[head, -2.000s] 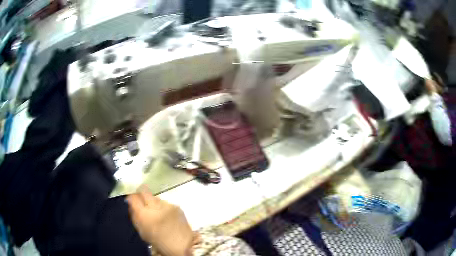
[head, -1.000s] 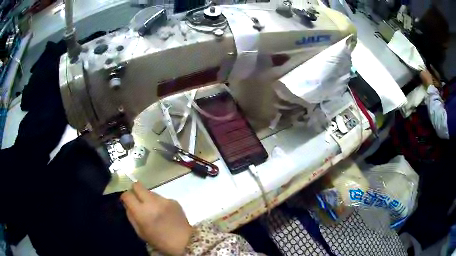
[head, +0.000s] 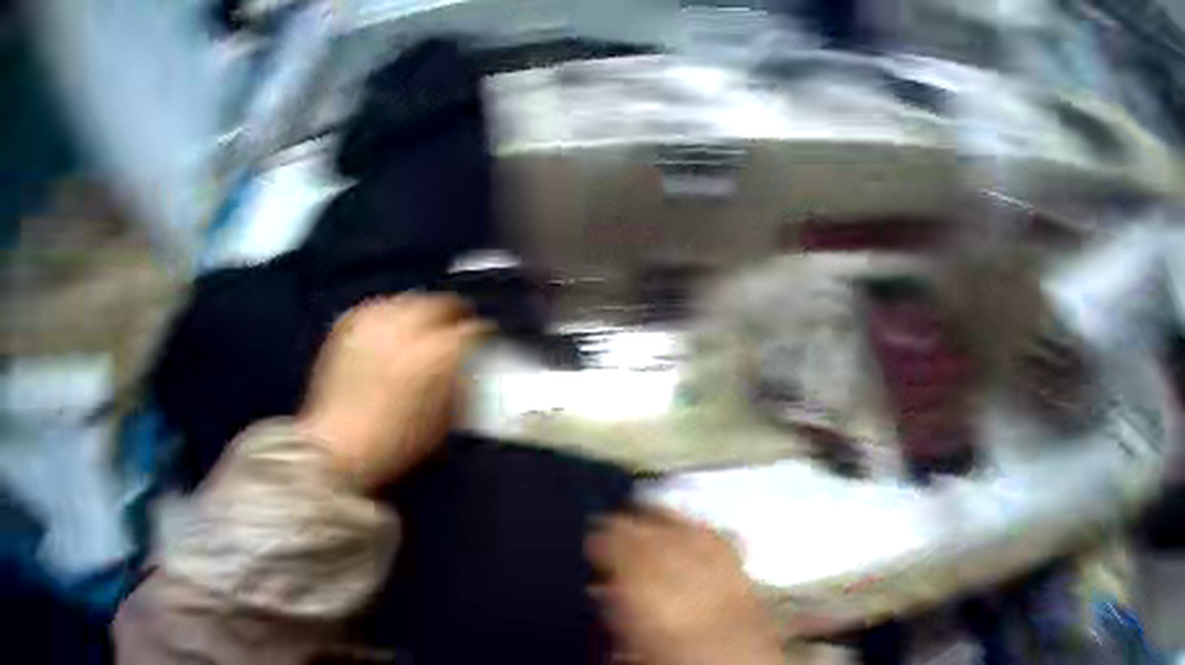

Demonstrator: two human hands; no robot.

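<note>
The black garment piece [head: 507,546] lies over the table's left part and the machine bed's front, with more of it bunched up behind. My left hand [head: 390,377] has its fingers closed on the cloth left of the needle area. My right hand [head: 676,585] is at the cloth's right edge near the table front, fingertips on it; blur hides whether it grips. The sewing machine [head: 624,221] stands behind, its needle area blurred. The thread snips [head: 828,446] lie on the bed right of the needle.
A dark red phone-like object [head: 920,370] lies right of the snips. White material [head: 1124,292] is at the far right by the machine. The white table [head: 806,520] has a curved front edge. Blurred beige material [head: 91,273] is at the far left.
The view has swung left, so the machine and phone-like object appear further right. My left hand has come into view on the black cloth. My right hand is still at the cloth's right edge.
</note>
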